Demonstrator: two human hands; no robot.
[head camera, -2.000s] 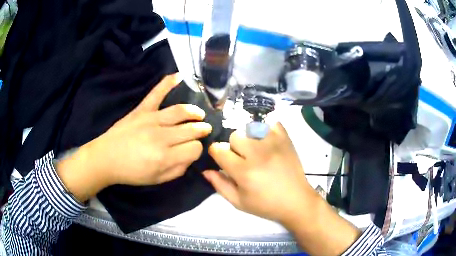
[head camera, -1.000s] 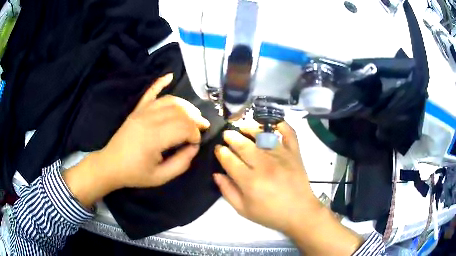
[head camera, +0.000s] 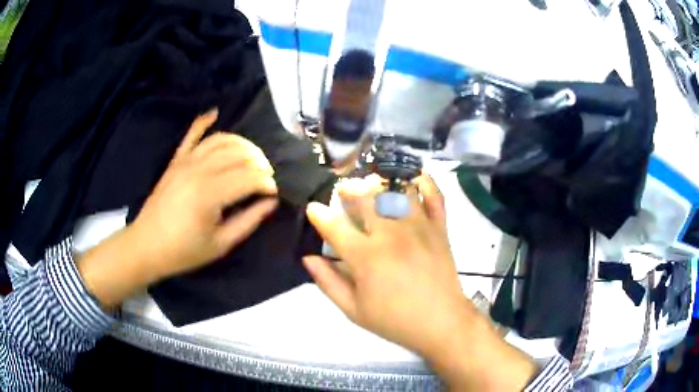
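Observation:
The black garment (head camera: 230, 272) lies heaped at the left and runs flat toward the needle area of the white sewing machine (head camera: 429, 99). A dark grey-green panel (head camera: 295, 164) of it reaches the presser foot area. My left hand (head camera: 207, 199) is on the garment, left of the panel, its thumb and curled fingers closed on cloth. My right hand (head camera: 391, 245) is beside the needle area, its fingertips at the cloth's right edge, thumb apart; whether it grips cloth is not clear. The machine head hides the needle, and the tension dial (head camera: 398, 164) covers part of my right hand.
A tape measure (head camera: 253, 366) runs along the table's curved front edge. A bunched black cloth (head camera: 567, 153) hangs on the machine at the right, with a dark green strip (head camera: 483, 199) below it. Black scraps (head camera: 632, 283) lie at the far right.
My left hand has drawn left, away from the needle, and more of the grey-green panel shows. My right hand stays beside the needle. The whole view has shifted slightly.

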